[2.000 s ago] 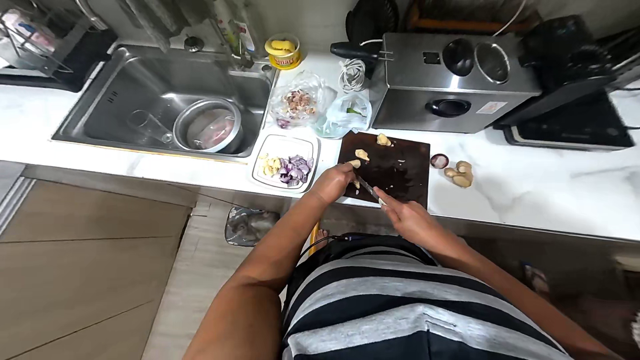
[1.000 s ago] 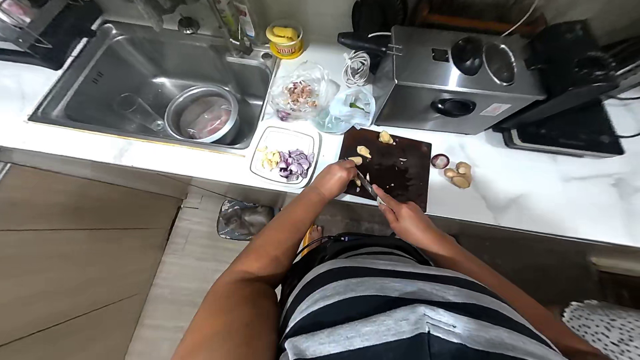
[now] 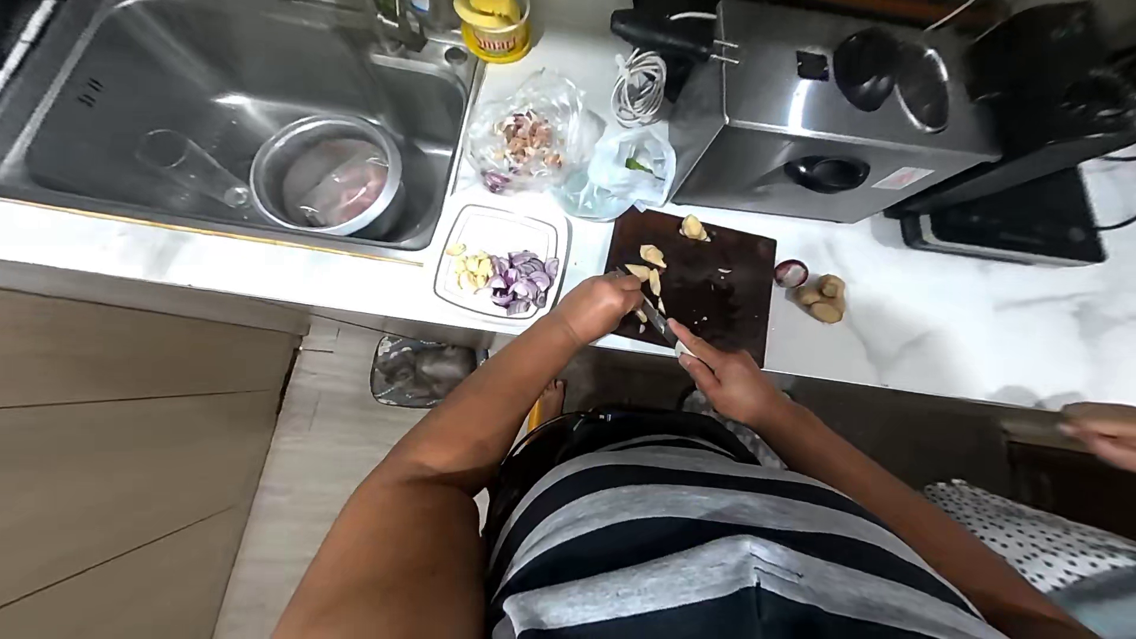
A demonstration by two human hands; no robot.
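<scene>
A dark cutting board (image 3: 741,266) lies at the counter's front edge, with pale peeled pieces, likely ginger (image 3: 652,256), on it. My right hand (image 3: 732,377) grips the light handle of a kitchen knife (image 3: 657,319), whose blade points up and left over the board. At the board's left edge, the fingers of my left hand (image 3: 603,306) are closed near the blade on something small that I cannot make out. A square white dish (image 3: 451,257) to the left holds chopped purple onion (image 3: 524,280) and pale garlic cloves (image 3: 472,269). Unpeeled ginger (image 3: 825,297) and a cut red onion (image 3: 791,273) sit right of the board.
A steel sink (image 3: 80,115) at left holds a metal pot (image 3: 266,177) with wrapped meat and a clear glass (image 3: 191,169). Plastic bags (image 3: 532,133), a yellow tub (image 3: 497,40) and a steel appliance (image 3: 763,151) stand behind. Another person's hand (image 3: 1105,430) shows at far right.
Another person's hand and more of a dotted garment have come into view at the right. Both my hands stay at the board's left front, the knife still in my right.
</scene>
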